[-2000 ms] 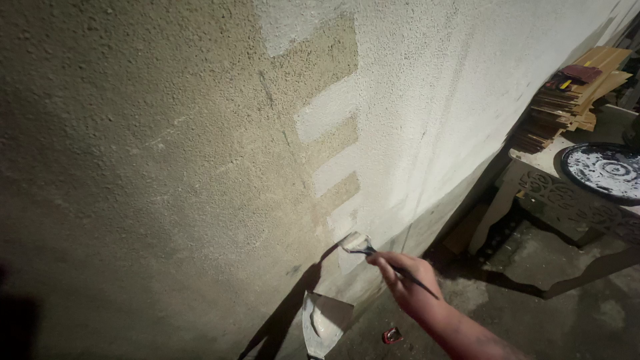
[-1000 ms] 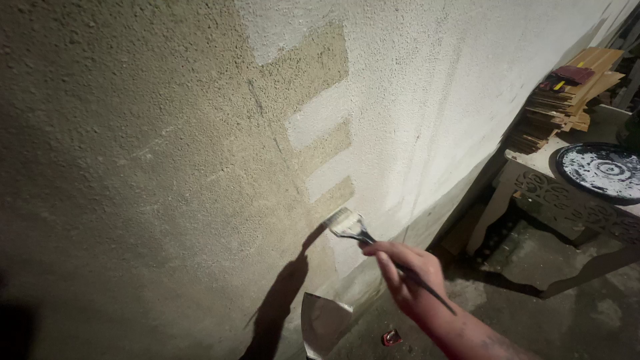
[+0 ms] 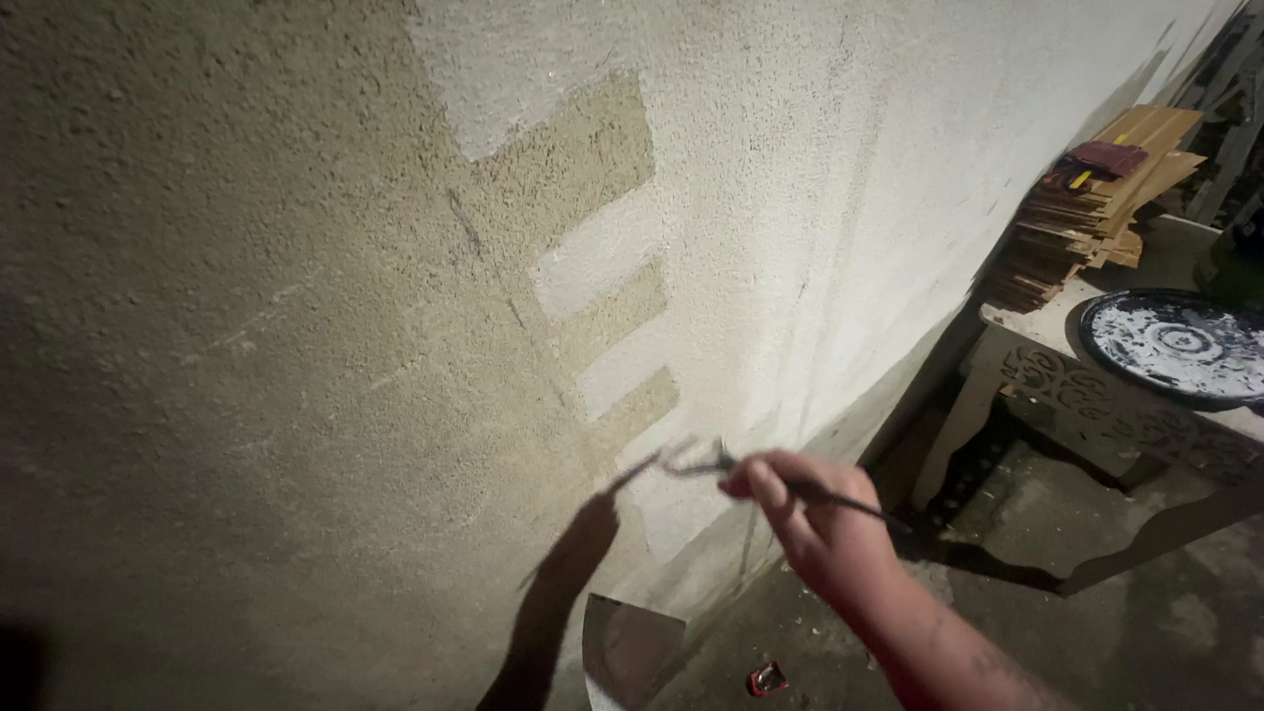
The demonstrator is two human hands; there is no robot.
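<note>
My right hand is shut on the dark handle of a paintbrush, whose bristle end is blurred and close to the wall. The rough plaster wall is bare and tan at the left, with white paint at the right. Several white painted strips reach from the painted side into the tan part, one above another. Below the brush lies a white painted patch. A pale, flat-sided container shows at the bottom, its contents hard to make out. My left hand is out of view.
At the right stands a white table with a cut-out apron, holding a paint-smeared black lid and a stack of thin wooden pieces. A small red object lies on the concrete floor near the wall's foot.
The white patch beneath the lowest tan strip is larger than two seconds ago. The brush, seen broadside a second ago, is now turned edge-on, still in my right hand.
</note>
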